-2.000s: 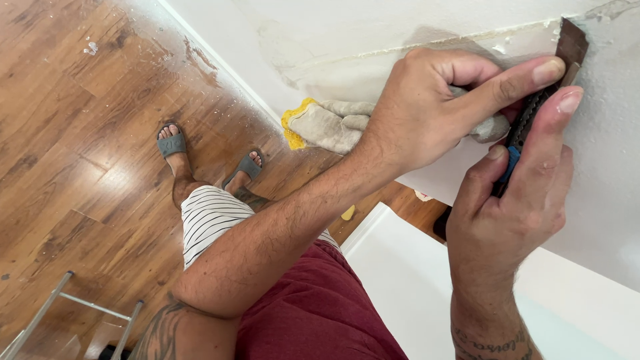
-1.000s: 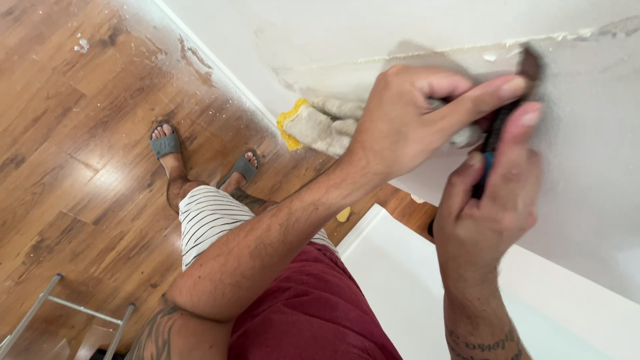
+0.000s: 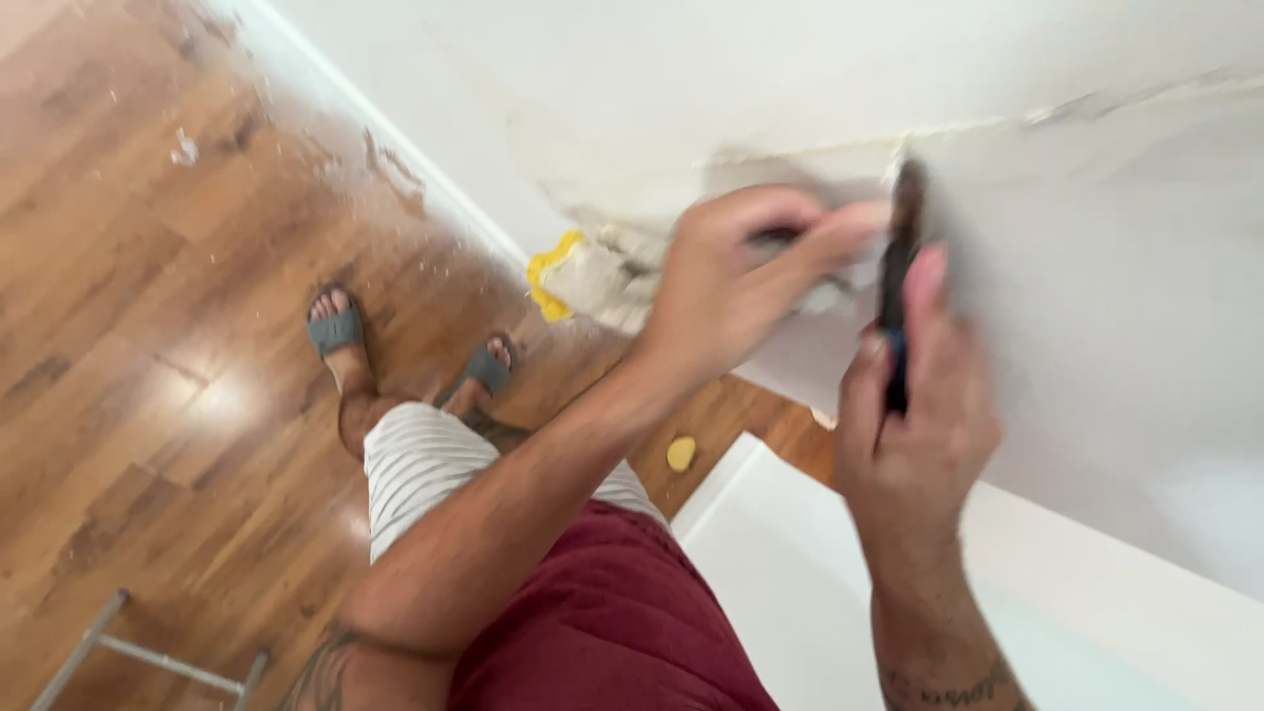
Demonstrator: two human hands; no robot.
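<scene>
My right hand (image 3: pixel 918 395) is closed around the dark handle of a scraper-like hand tool (image 3: pixel 901 267), whose brownish tip is near a rough, cracked seam (image 3: pixel 839 148) on the white wall. Motion blurs the tool, so its exact kind is unclear. Beside it, my left hand (image 3: pixel 750 267) has its thumb and a finger reaching to the tool's upper part; whether they grip it cannot be told. A whitish work glove with a yellow cuff (image 3: pixel 602 276) shows behind my left wrist, partly hidden by it.
A white surface with a raised edge (image 3: pixel 770 533) lies below my hands. Wood flooring (image 3: pixel 197 375) carries white dust and crumbs along the baseboard (image 3: pixel 385 128). A metal frame (image 3: pixel 168 660) stands at the lower left, and a small yellow object (image 3: pixel 680 453) lies near the white edge.
The tool and both hands have moved left along the wall seam. My left fingers, earlier plainly on the tool's upper part, are now blurred beside it.
</scene>
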